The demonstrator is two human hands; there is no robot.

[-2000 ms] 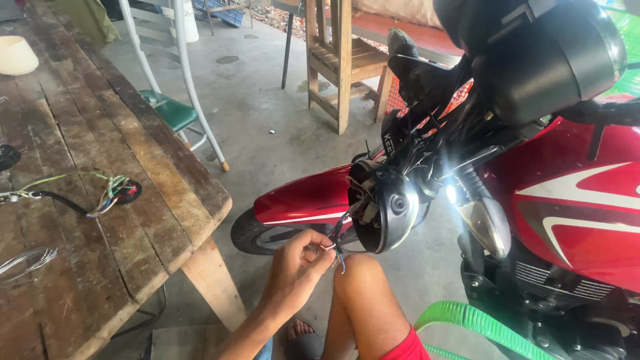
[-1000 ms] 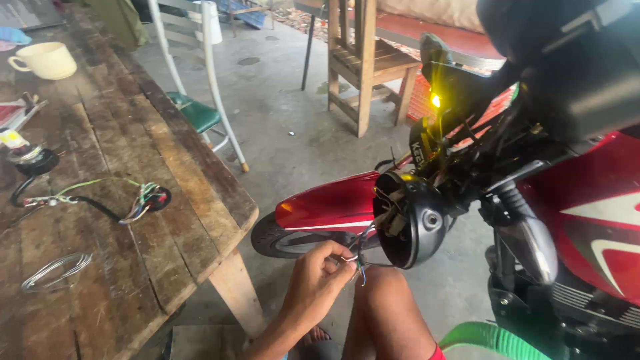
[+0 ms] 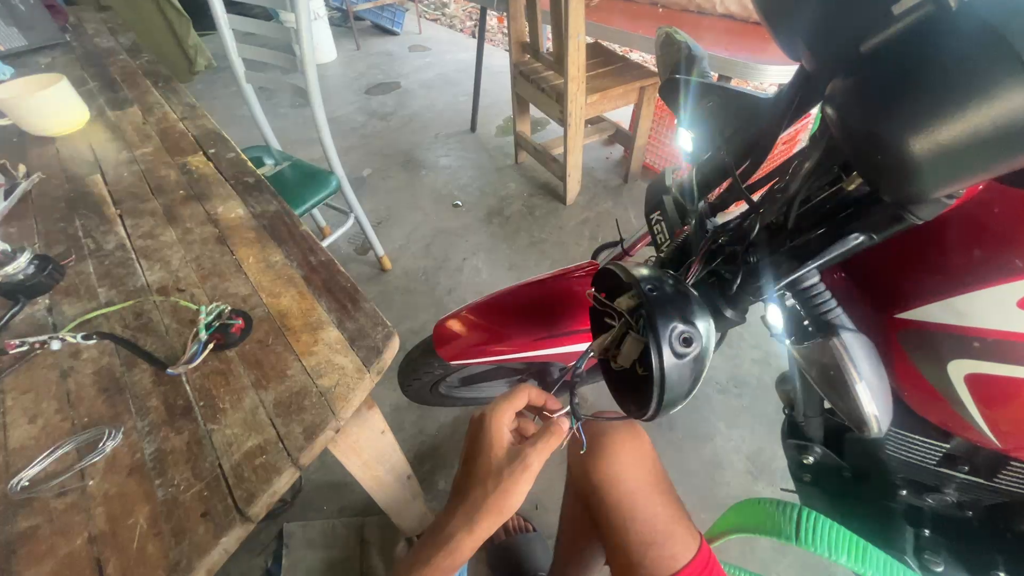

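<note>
My left hand [image 3: 512, 440] pinches thin wires [image 3: 572, 424] between thumb and fingertips, above my bent knee. The wires hang from the open front of a black round headlight housing [image 3: 672, 344] on a red motorcycle. Inside the housing are pale connectors [image 3: 628, 350] and more wiring. White lights shine at the front indicator [image 3: 686, 140] and beside the silver fork-side cover [image 3: 774, 318]. My right hand is not in view.
Left stands a wooden table [image 3: 280, 320] with a cream mug [image 3: 44, 104], a coil of wire [image 3: 66, 460] and a wired round part [image 3: 230, 328]. A green-seated chair [image 3: 300, 186], a wooden chair [image 3: 572, 96] and the front wheel [image 3: 416, 376] are ahead. Green plastic seating [image 3: 808, 532] is at lower right.
The light near the front of the motorcycle glowed amber one second ago and shines white now. A second white light shows beside the silver cover. My left hand still pinches the wires.
</note>
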